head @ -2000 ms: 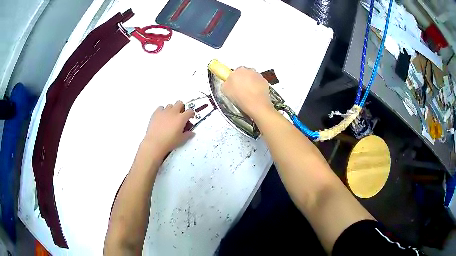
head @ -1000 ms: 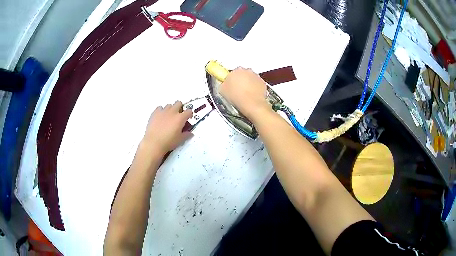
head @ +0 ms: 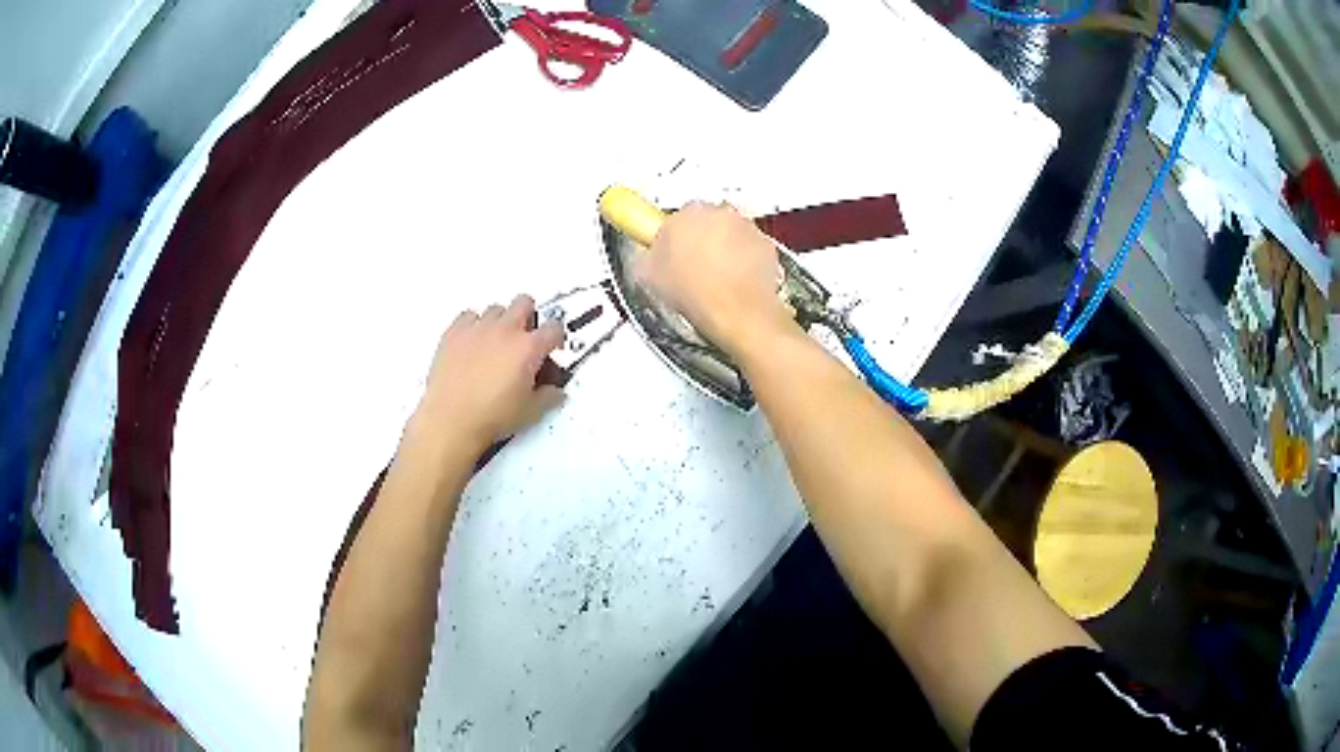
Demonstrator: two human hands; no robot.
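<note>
My right hand [head: 713, 272] is closed on the light wooden handle of the steam iron [head: 683, 345], which rests on the white table. My left hand [head: 492, 367] lies on the near end of the small silver folding guide [head: 585, 326], fingers bent over it. A dark maroon strip [head: 838, 222] comes out flat beyond the far side of the iron. Its other part runs under my left hand and curves down beside my left forearm. The strip under the iron is hidden. A slot of maroon shows in the guide, near the iron's edge.
A thick curved maroon stack [head: 221, 221] lies along the table's left side. Red-handled scissors [head: 576, 49] lie at its top end, beside the dark iron rest [head: 735, 44]. A blue hose [head: 882, 376] trails right from the iron. A round wooden stool [head: 1096, 529] and cluttered grey side table [head: 1102, 221] stand right.
More of the maroon strip shows beyond the iron, extending right. The stack, scissors and iron rest have shifted up and right in the view. Both hands keep nearly the same place in the picture.
</note>
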